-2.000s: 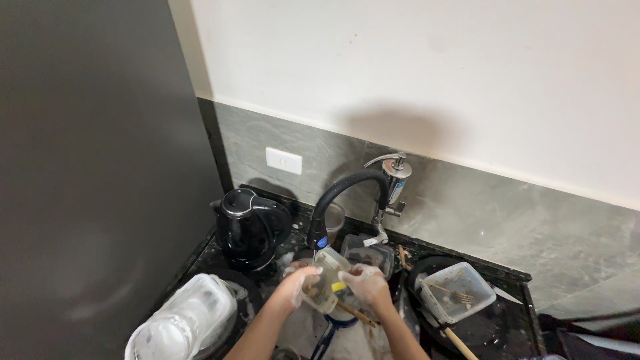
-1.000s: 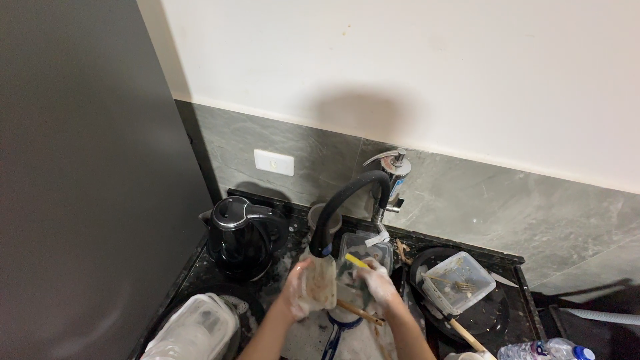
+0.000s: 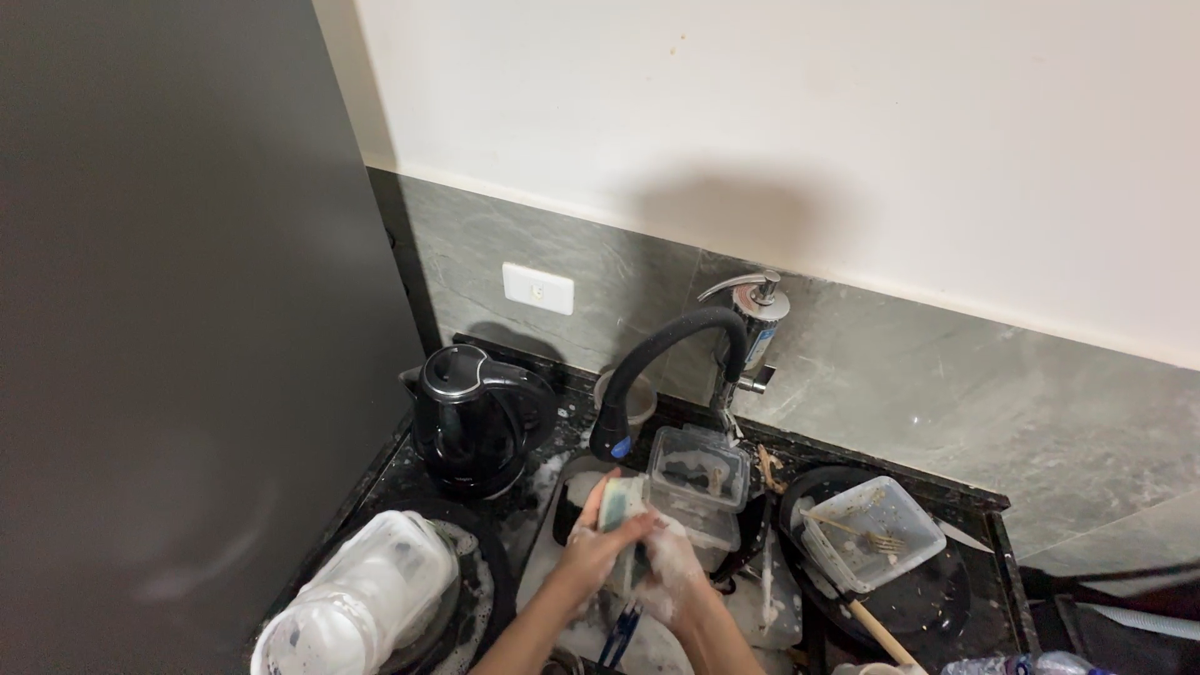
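In the head view, my left hand (image 3: 595, 548) grips a small translucent plastic container (image 3: 623, 504) with a pale rim and a greenish area, its thumb across the front. My right hand (image 3: 673, 567), covered in suds, presses close against the container's right side; whether it holds the sponge cannot be told. Both hands are over the sink, below the black faucet spout (image 3: 611, 433). Just behind them are clear plastic containers (image 3: 698, 464) with suds. A dark blue handle (image 3: 619, 637) is below the hands, among soapy dishes.
A black electric kettle (image 3: 469, 422) stands at the left. White, sudsy containers (image 3: 361, 586) rest on a dark pan (image 3: 487, 572) at the lower left. To the right, a plastic container (image 3: 877, 534) with a fork lies on a black pan (image 3: 947, 609); plastic bottles (image 3: 1031, 666) are at the bottom edge.
My hands have come together around the container; a second ago they were apart, with a yellow-and-green sponge in my right hand. The sponge is no longer plainly visible there.
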